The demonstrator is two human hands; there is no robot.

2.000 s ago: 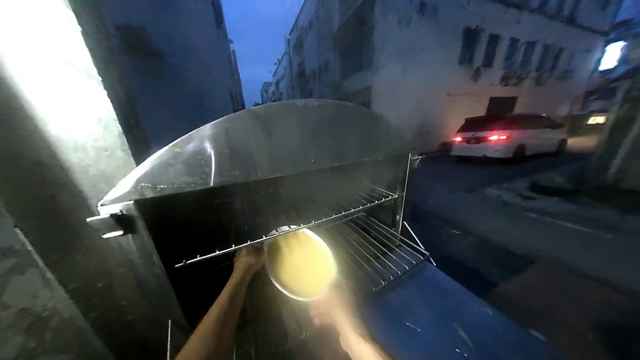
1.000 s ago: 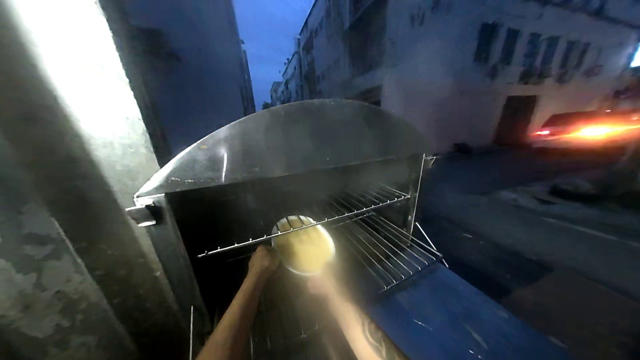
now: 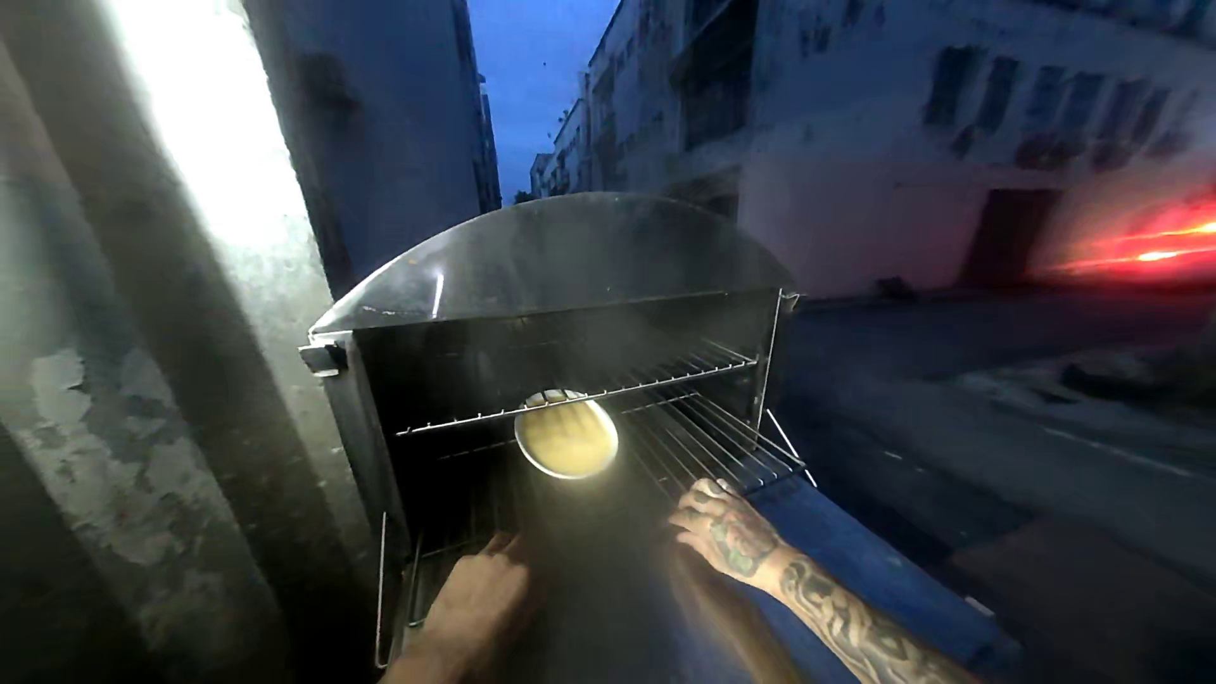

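Observation:
A round, pale-rimmed pan (image 3: 566,446) of smooth yellow contents stands on a wire rack inside a metal oven box, partly under the front edge of the upper rack (image 3: 608,391). My left hand (image 3: 489,579), blurred, is below and left of the pan, apart from it and with nothing seen in it. A tattooed hand, which appears to be my right hand (image 3: 727,532), is near the front of the lower rack (image 3: 722,446), empty, its fingers loosely bent; contact cannot be told. A blurred forearm shape lies beneath it, and whose it is cannot be told.
The oven's curved metal hood (image 3: 589,252) rises behind the racks. A blue surface (image 3: 855,570) slopes away at the lower right. A peeling wall (image 3: 171,380) stands close on the left. Haze hangs before the opening. A street with buildings and red vehicle lights (image 3: 1154,255) lies beyond.
Both hands were at the pan's sides in the earlier frames; they are now lower and away from it, the pan let go. The white car has moved right, leaving streaked red lights.

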